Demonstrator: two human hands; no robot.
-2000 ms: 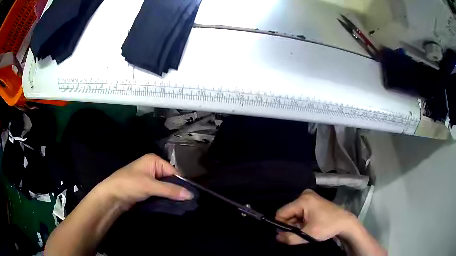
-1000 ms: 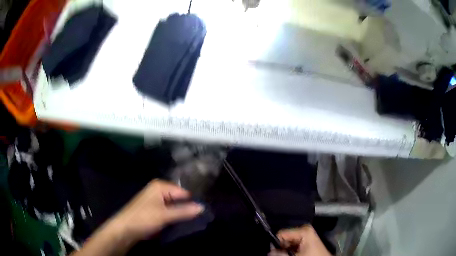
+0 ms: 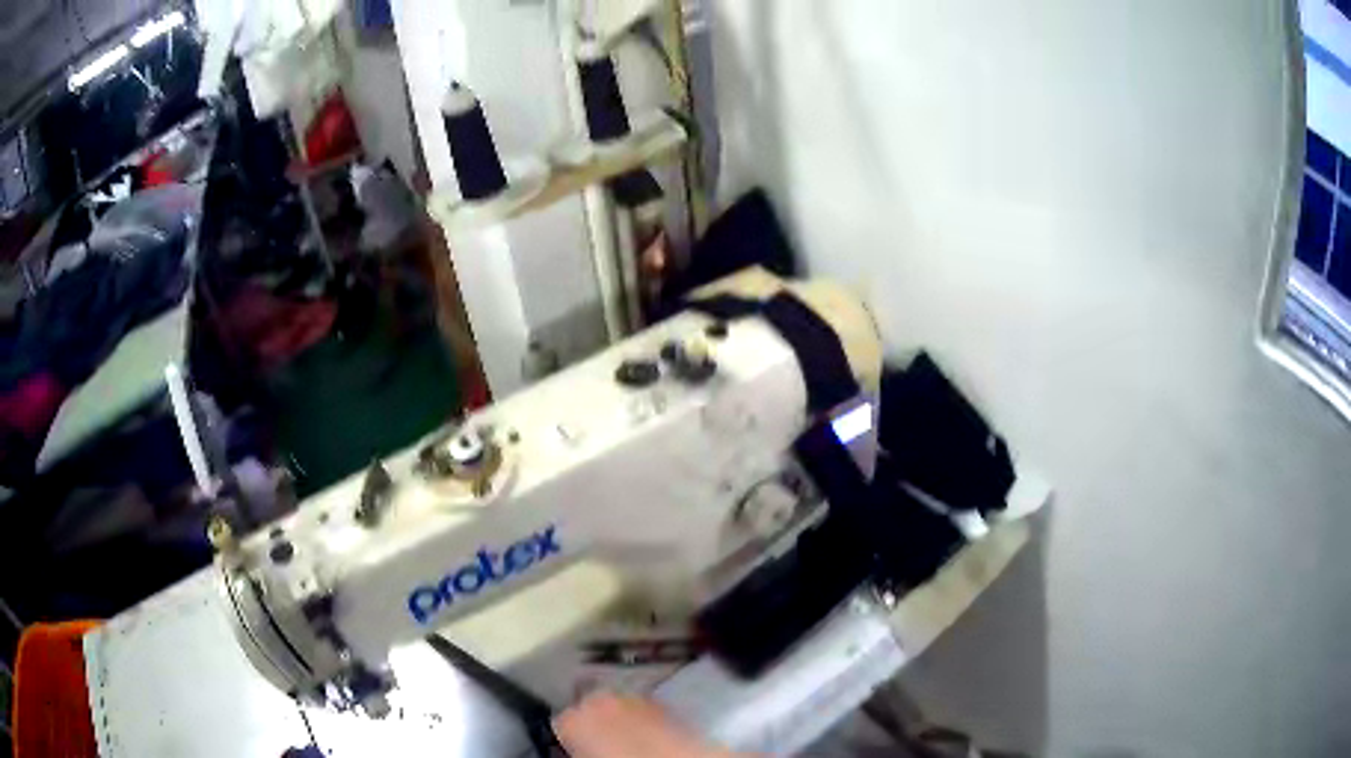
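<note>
My right hand (image 3: 640, 729) is at the bottom edge, cut off and blurred. It holds the black fabric shears (image 3: 496, 693), which point up and left in front of the sewing machine; their handles are mostly hidden. The white lockstitch machine (image 3: 593, 481) with blue "protex" lettering stands across the middle. My left hand is out of the picture, and no cut piece shows in a hand.
White table (image 3: 178, 674) at lower left, beside an orange basket (image 3: 54, 689). Dark cloth (image 3: 941, 430) and a dark slab-like item (image 3: 785, 600) lie right of the machine. Thread cones (image 3: 474, 145) stand behind it. A pale wall (image 3: 1037, 193) and window (image 3: 1323, 222) are at right.
The view has swung up from the lap and table edge to the machine and room. My left hand and the stacks have left the picture; my right hand still has the shears.
</note>
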